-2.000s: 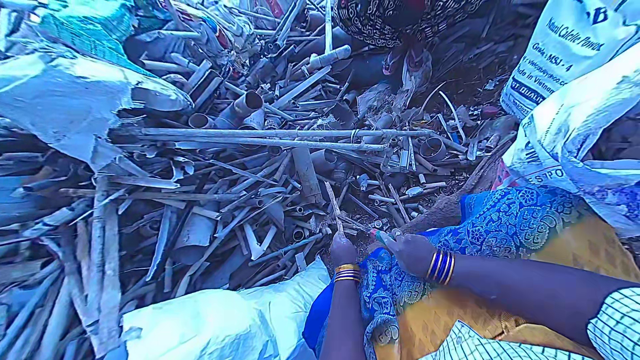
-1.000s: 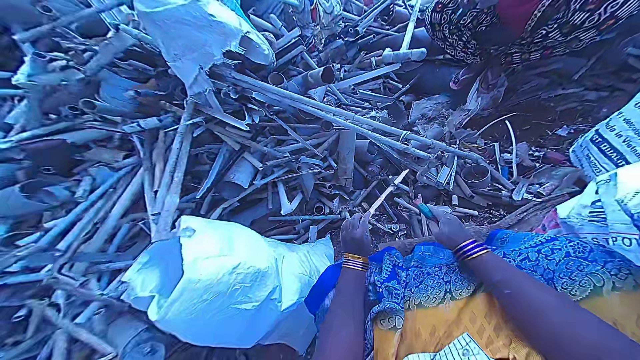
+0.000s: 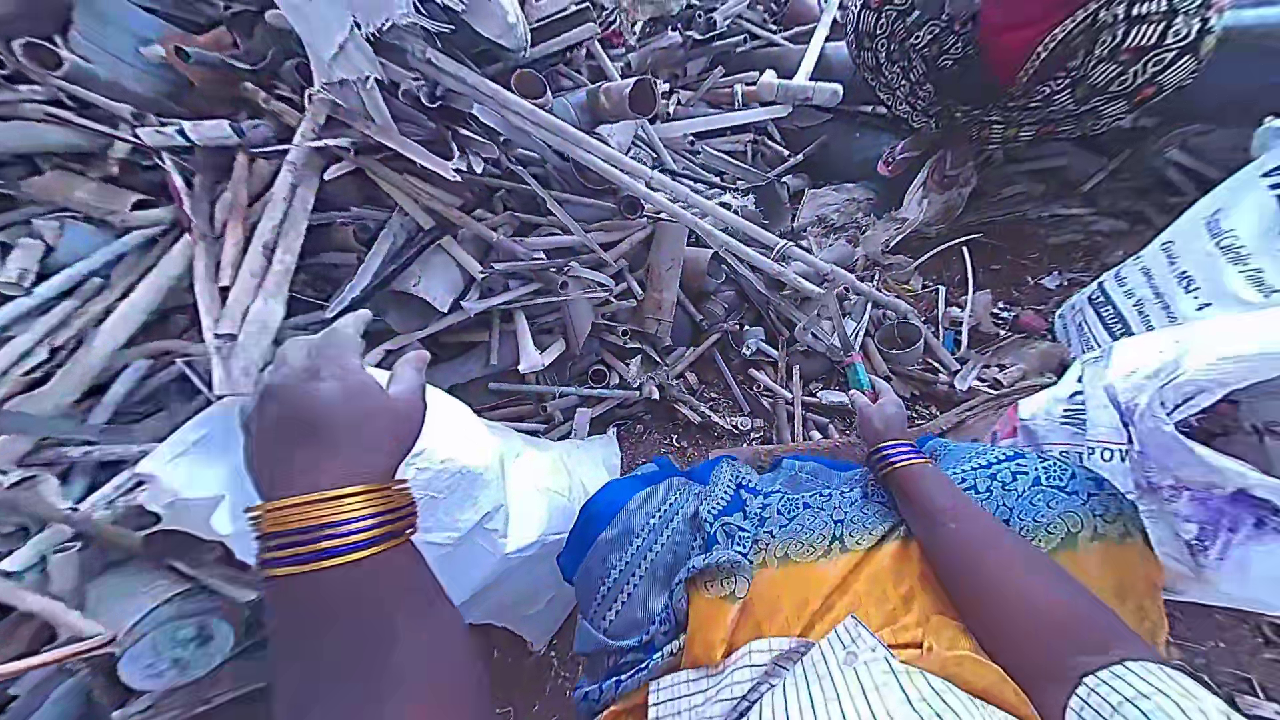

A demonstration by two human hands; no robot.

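Note:
My left hand point(image 3: 335, 405), with bangles at the wrist, is over a white woven sack point(image 3: 500, 500) at the left, thumb apart from the other fingers. Its fingertips reach toward long pale pipes point(image 3: 265, 260); whether they touch or grip one I cannot tell. My right hand point(image 3: 880, 412) is closed around the green handle of a tool point(image 3: 858, 373), whose slim end points up into the heap of scrap pipe pieces point(image 3: 600, 240). The tool's exact kind is unclear. A blue and orange cloth point(image 3: 830, 540) covers my lap, below and between the hands.
Two long thin pipes point(image 3: 640, 180) lie slantwise across the heap. A printed white sack point(image 3: 1180, 250) and another white bag point(image 3: 1200, 400) stand at the right. Another person in patterned cloth point(image 3: 1040, 70) is at the top right. A short wide pipe point(image 3: 900, 342) lies near the tool.
My left hand has moved left, away from my right hand and over the white sack. The light strip at my left hand earlier is no longer seen there. The view has turned left.

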